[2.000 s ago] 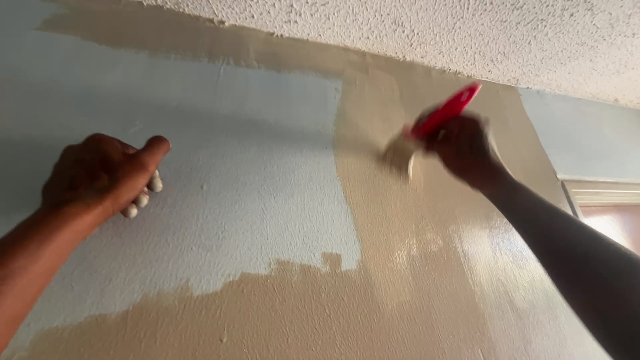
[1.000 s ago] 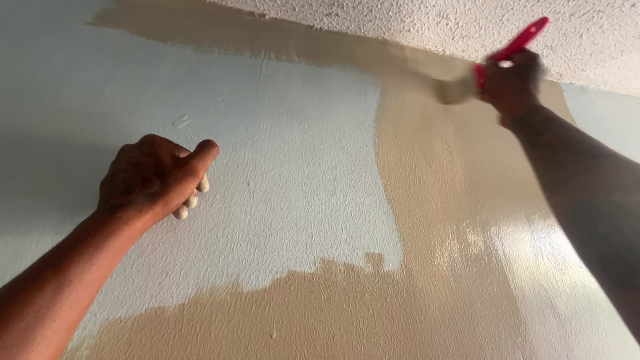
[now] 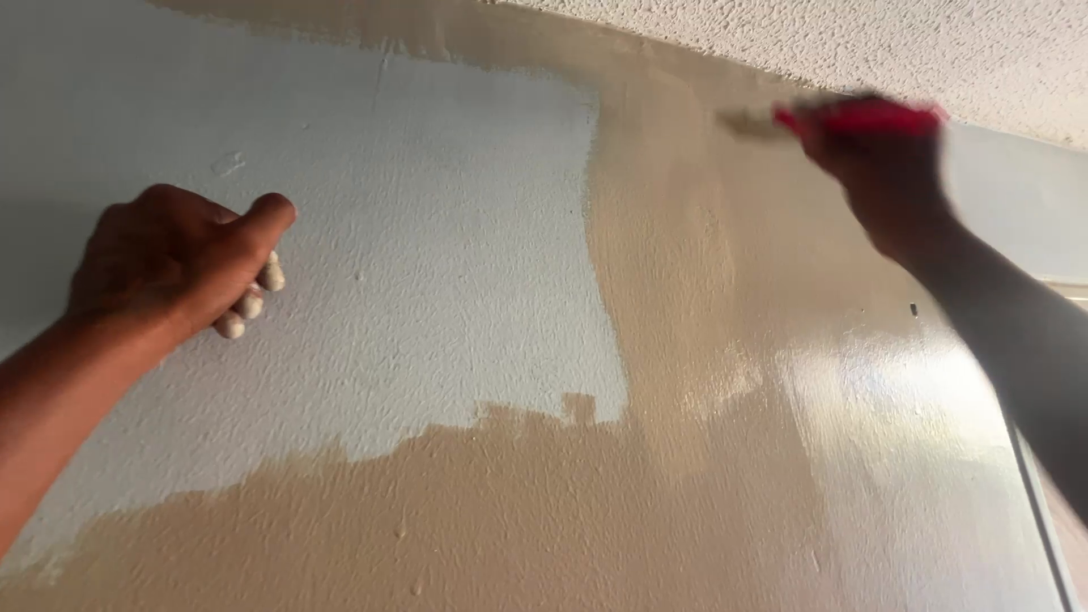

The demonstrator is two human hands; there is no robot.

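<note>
My right hand [image 3: 884, 178], blurred by motion, grips the red handle of a paintbrush [image 3: 752, 124] at the upper right. Its bristles point left over wet-looking tan paint on the wall [image 3: 680, 255], a little below the ceiling. At the left, my left hand [image 3: 170, 255] is curled in front of the unpainted light blue part of the wall [image 3: 442, 229], with pale paint on its fingertips. Whether anything lies inside its fingers cannot be seen. Tan paint borders the blue patch above, below and to the right.
The textured white ceiling [image 3: 892, 51] meets the wall along a slanting edge at the upper right. Pale blue wall [image 3: 1020, 183] shows beyond the tan area at the right. A light trim edge [image 3: 1041, 510] stands at the lower right, partly behind my right forearm.
The brush in my right hand has tilted from handle up to nearly level, and has come down from the ceiling edge since a second ago. My left hand keeps its curled pose.
</note>
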